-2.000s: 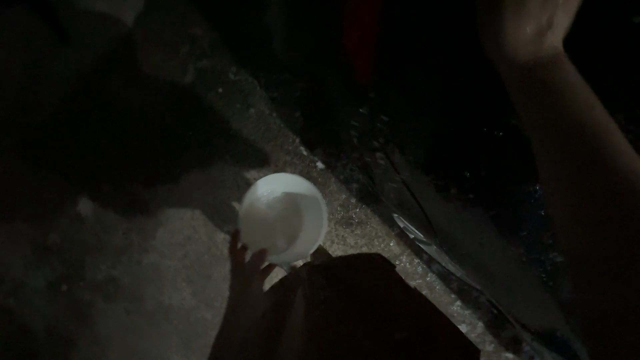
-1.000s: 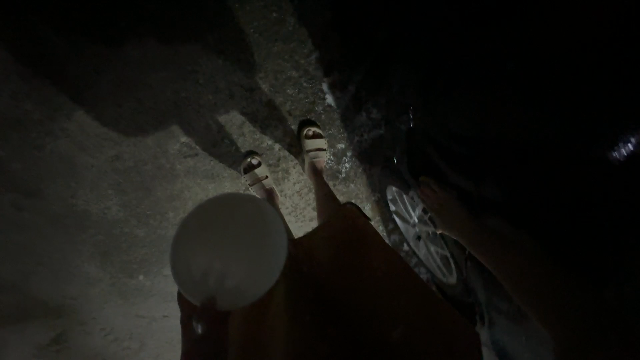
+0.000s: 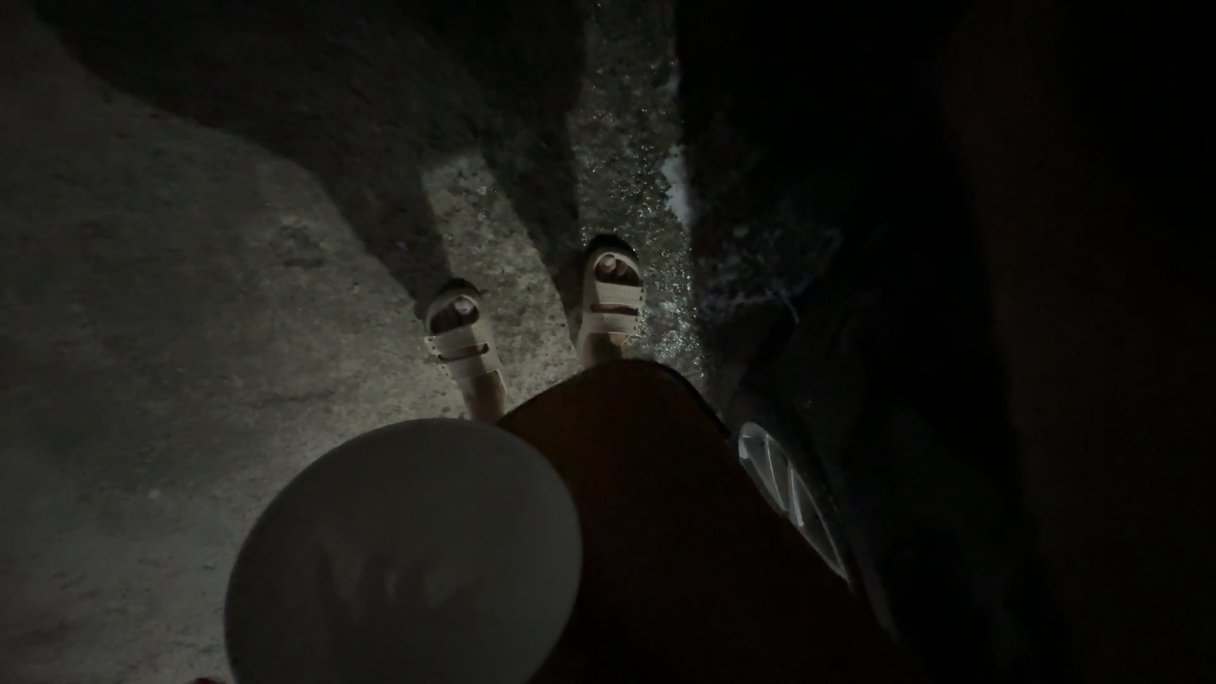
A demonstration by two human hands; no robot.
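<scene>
A round white plastic bowl or tub (image 3: pixel 404 503) is close to the camera at the lower left. Dim finger shapes of my left hand (image 3: pixel 389 584) show against its pale surface; the hand's outline is otherwise hidden, and the bowl is held up in front of my dark reddish-brown clothing (image 3: pixel 655 513). On the right, a faint brownish shape, perhaps my right arm (image 3: pixel 1007 313), runs down through the dark, and no fingers of my right hand can be made out.
Pale strapped sandals (image 3: pixel 613 294) are on my feet, on rough concrete ground (image 3: pixel 190 313) crossed by shadows. A wet, glinting strip (image 3: pixel 632 142) runs ahead of the right foot. To the right a spoked car wheel (image 3: pixel 793 494) stands beside a very dark area.
The bowl was farther out, with its hollow side visible and my left fingers at its rim; it is now nearer my body. My right hand, earlier raised and then near the wheel, is lost in the dark.
</scene>
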